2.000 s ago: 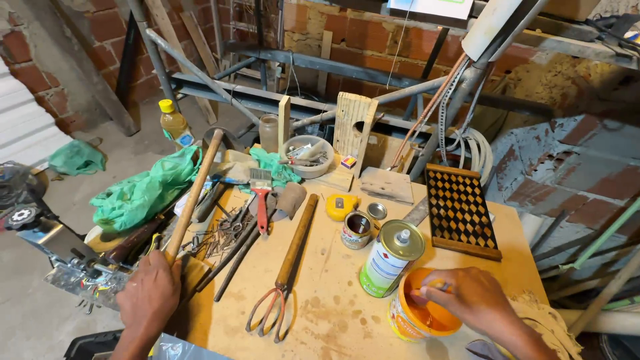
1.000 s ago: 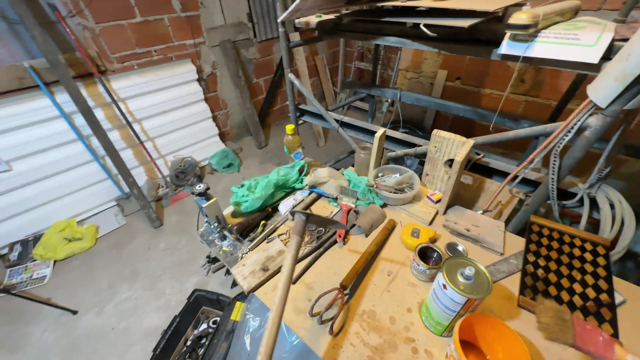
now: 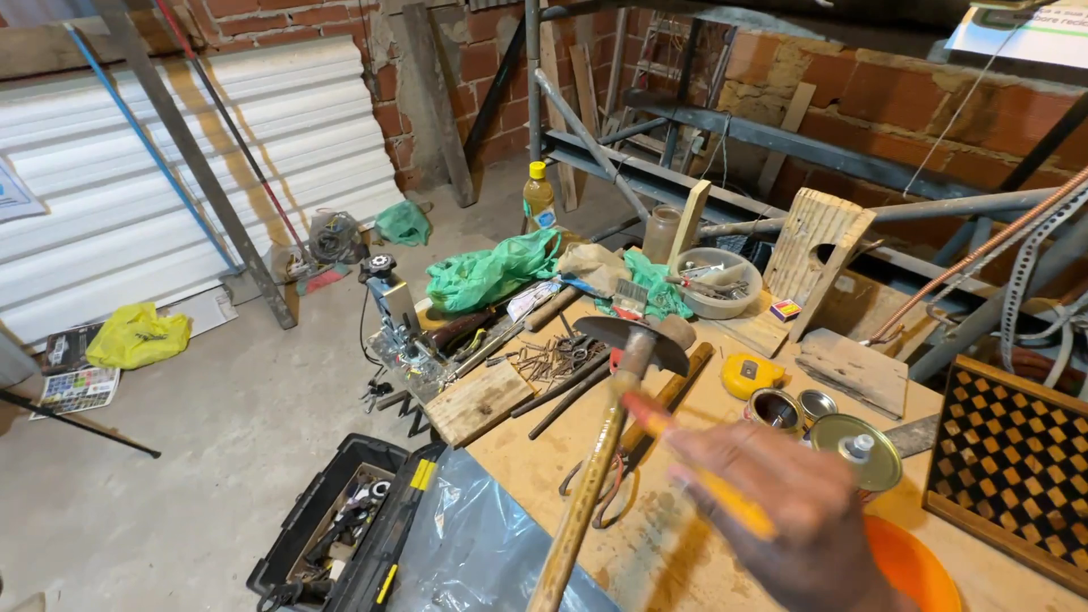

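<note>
My right hand [image 3: 773,501] is closed around an orange-handled paintbrush [image 3: 731,497], its tip against the upper wooden handle of a hoe [image 3: 595,463] with a dark metal head. The handle looks glossy and runs out of the bottom edge; my left hand is out of view. Below my right hand, partly hidden, stands an orange container [image 3: 914,565]. A round-topped metal can [image 3: 888,467] is behind it, beside a small open can of dark liquid [image 3: 775,410]. Under the hoe, a hand cultivator with a wooden handle [image 3: 693,378] lies on the wooden worktop [image 3: 510,472].
Nails [image 3: 552,361], a wood block [image 3: 480,404], a yellow tape measure [image 3: 752,374] and a tub of hardware [image 3: 718,285] are on the worktop. A checkered wooden board [image 3: 1011,463] stands at right. An open black toolbox [image 3: 297,518] sits at lower left, beside plastic sheeting [image 3: 467,527].
The brush has moved from above the orange container onto the hoe handle. Two seconds ago my left hand was visible holding that handle; now it is out of frame. The view has swung left.
</note>
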